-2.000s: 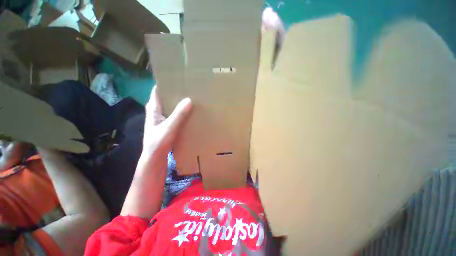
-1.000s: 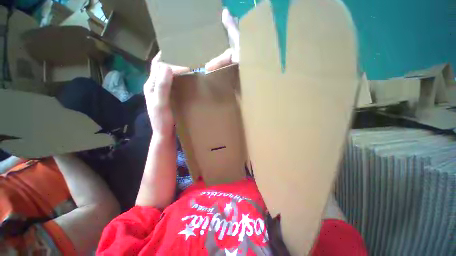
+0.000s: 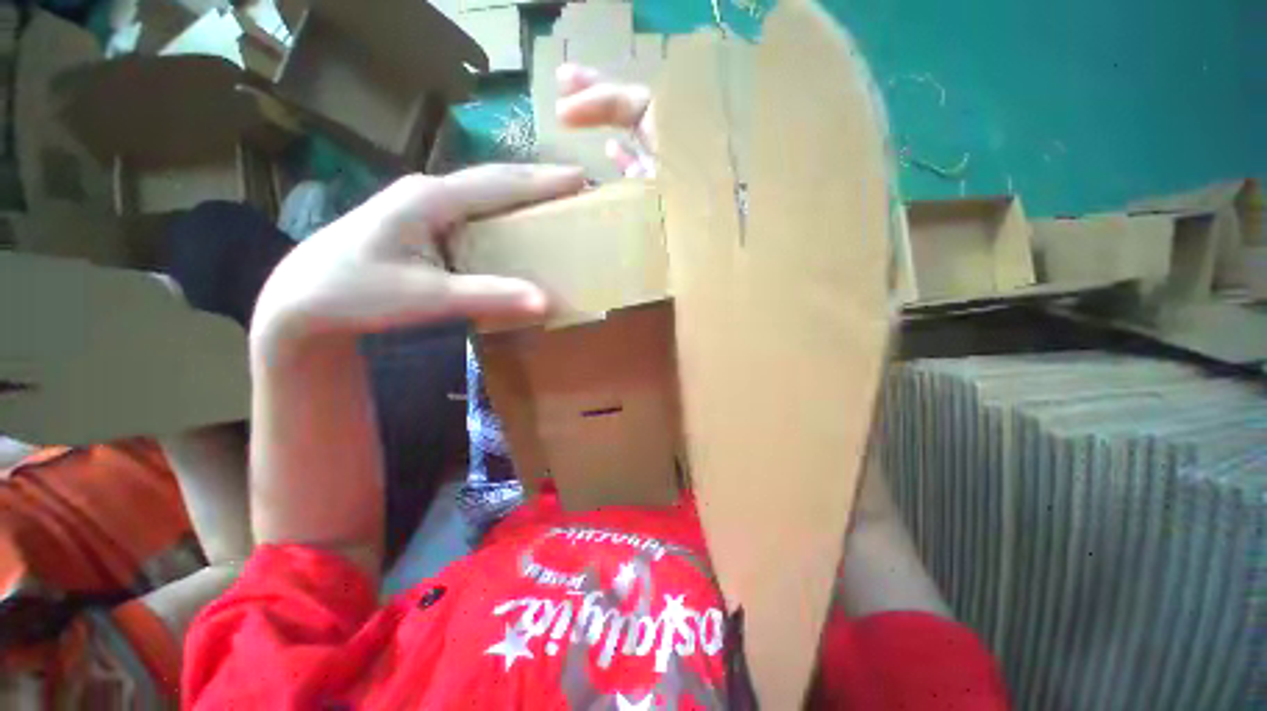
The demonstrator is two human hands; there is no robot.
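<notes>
A tan box body (image 3: 618,458) is partly folded in front of my chest, with a dark slot in its near floor. My left hand (image 3: 375,257) grips its far end flap (image 3: 577,250), thumb on the near side and fingers along the top edge. The large lid panel (image 3: 778,320) stands upright along the box's right side, with a narrow notch at its top between rounded ears. My right hand (image 3: 607,111) shows only a few fingers past the lid panel's left edge, beyond the end flap; the rest is hidden, so its hold cannot be told.
A stack of blanks (image 3: 1084,514) stands at right, with folded boxes (image 3: 966,247) beyond it. More open boxes (image 3: 364,77) lie at upper left. A neighbour's orange clothing (image 3: 84,521) and a cardboard blank (image 3: 118,340) are at left. A loose blank (image 3: 591,35) lies ahead on green floor.
The far end panel has been folded over towards me. My left hand has swung out and now spans that end. The lid panel has turned narrower and shifted left, and its notch has closed up.
</notes>
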